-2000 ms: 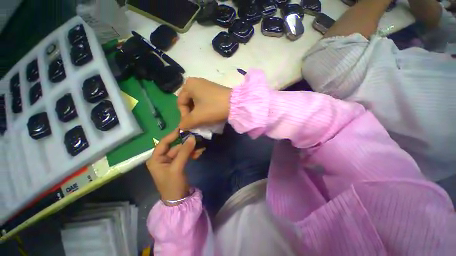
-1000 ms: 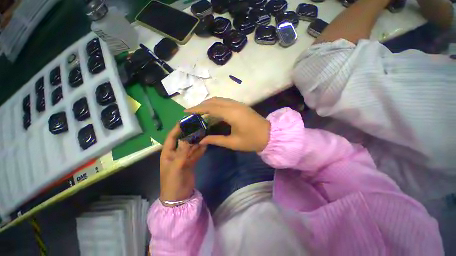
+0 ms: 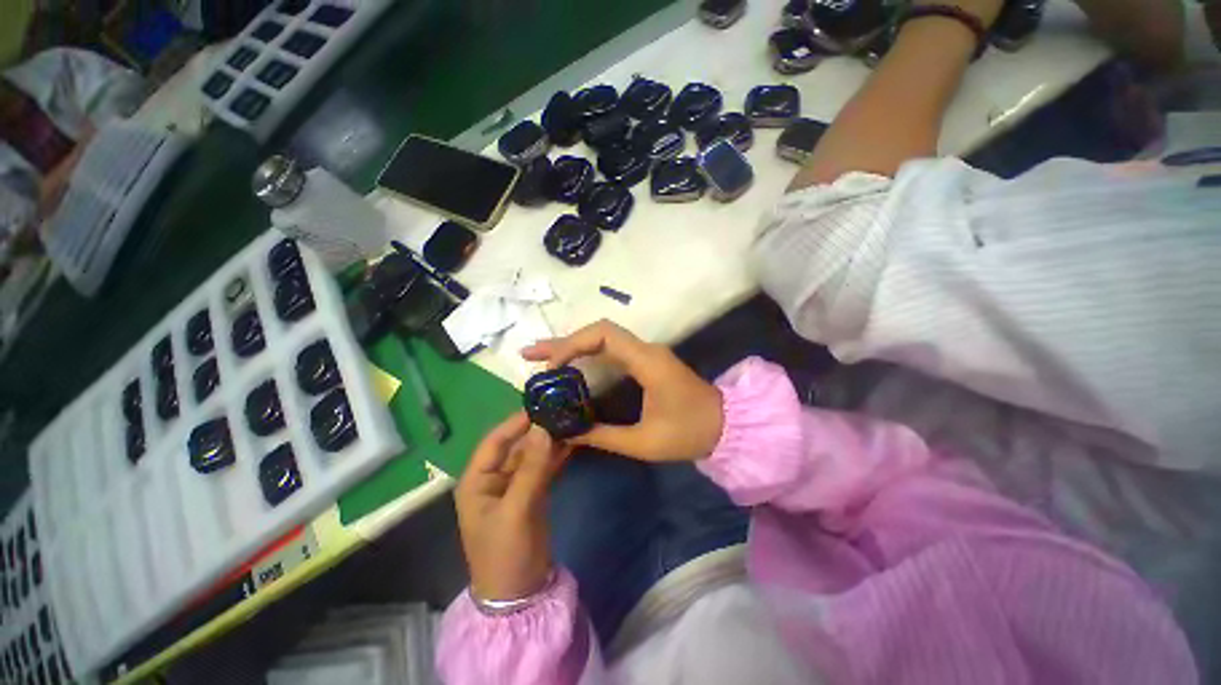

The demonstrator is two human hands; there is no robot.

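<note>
A glossy black watch head (image 3: 557,402) is held above my lap, its round-marked face towards the camera. My left hand (image 3: 513,502), with a bracelet, holds its lower edge with the fingertips. My right hand (image 3: 645,395) holds its upper and right side between thumb and fingers. White crumpled wipes (image 3: 498,316) lie on the bench beside a dark clump (image 3: 402,292). A white tray (image 3: 121,502) at the left holds several black units in its pockets. A loose pile of black units (image 3: 623,158) lies on the white bench.
A smartphone (image 3: 449,179) and a bottle with a metallic top (image 3: 321,212) stand behind the tray. A slim tool (image 3: 425,388) lies on the green mat (image 3: 471,398). A small dark strip (image 3: 615,295) lies on the bench. Another person's arm (image 3: 890,101) reaches over the bench at right.
The wipe has left my hands since the oldest frame and lies on the bench. The held unit has turned, now showing its round-marked face. The view shows more of the bench's far side.
</note>
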